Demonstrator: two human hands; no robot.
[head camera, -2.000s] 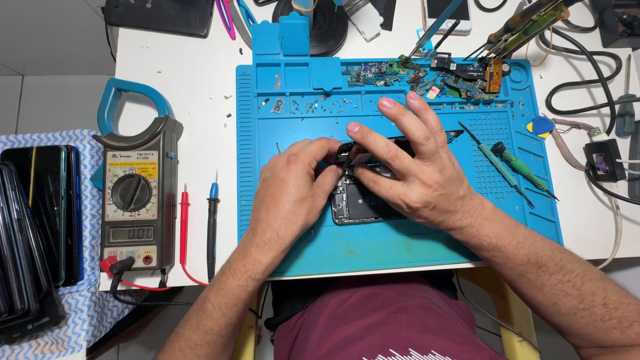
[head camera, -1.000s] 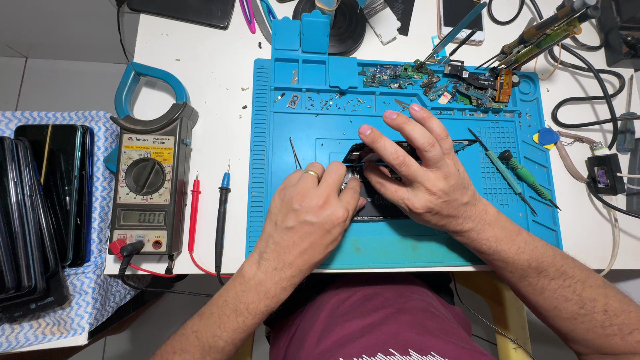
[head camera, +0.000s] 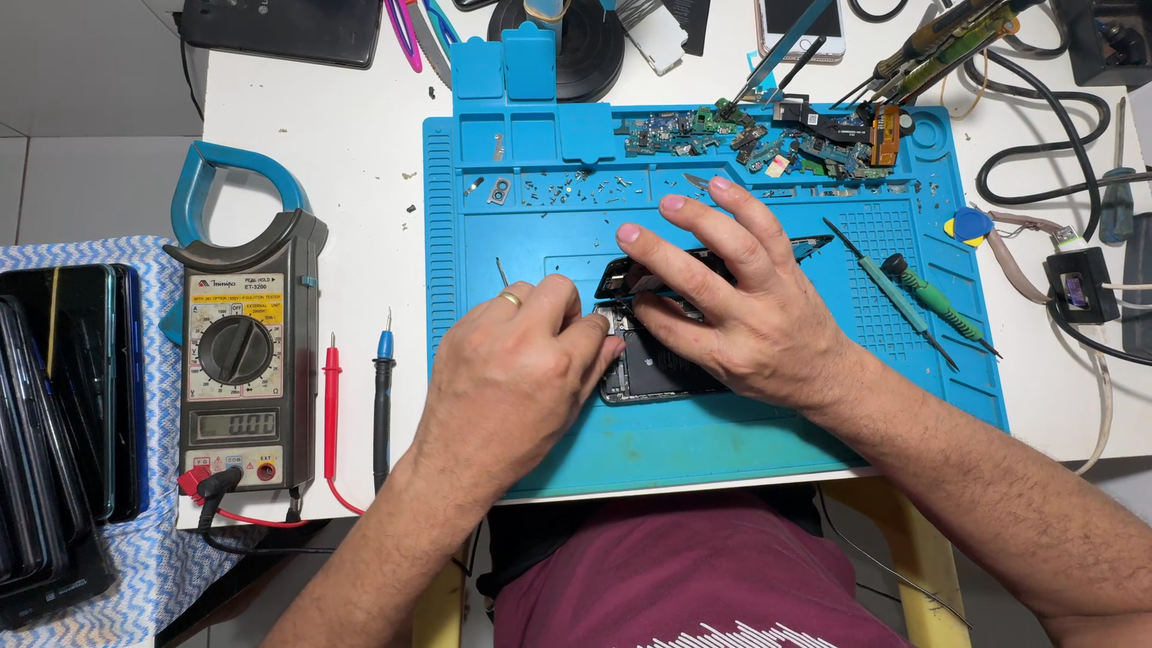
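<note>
An opened smartphone (head camera: 666, 364) lies on the blue silicone repair mat (head camera: 621, 450), its black battery and inner parts showing. Its detached-edge screen assembly (head camera: 616, 277) is raised along the far side. My right hand (head camera: 747, 297) steadies that screen assembly between thumb and fingers, with the other fingers spread above it. My left hand (head camera: 517, 369), wearing a ring, has its fingertips pinched at the phone's left end; a thin metal tool tip (head camera: 501, 270) sticks out behind the hand, and the rest of it is hidden.
A clamp meter (head camera: 238, 351) and its red (head camera: 331, 387) and black probes (head camera: 383, 396) lie left, beside stacked phones (head camera: 81, 387). Circuit boards (head camera: 765, 139) and tiny screws (head camera: 585, 187) fill mat trays. Two screwdrivers (head camera: 891, 292) (head camera: 940, 301) rest right, near cables (head camera: 1035, 193).
My left fingers have shifted at the phone's left end, and more of the battery shows than one second ago. My right hand still holds the screen assembly up. The view has shifted slightly.
</note>
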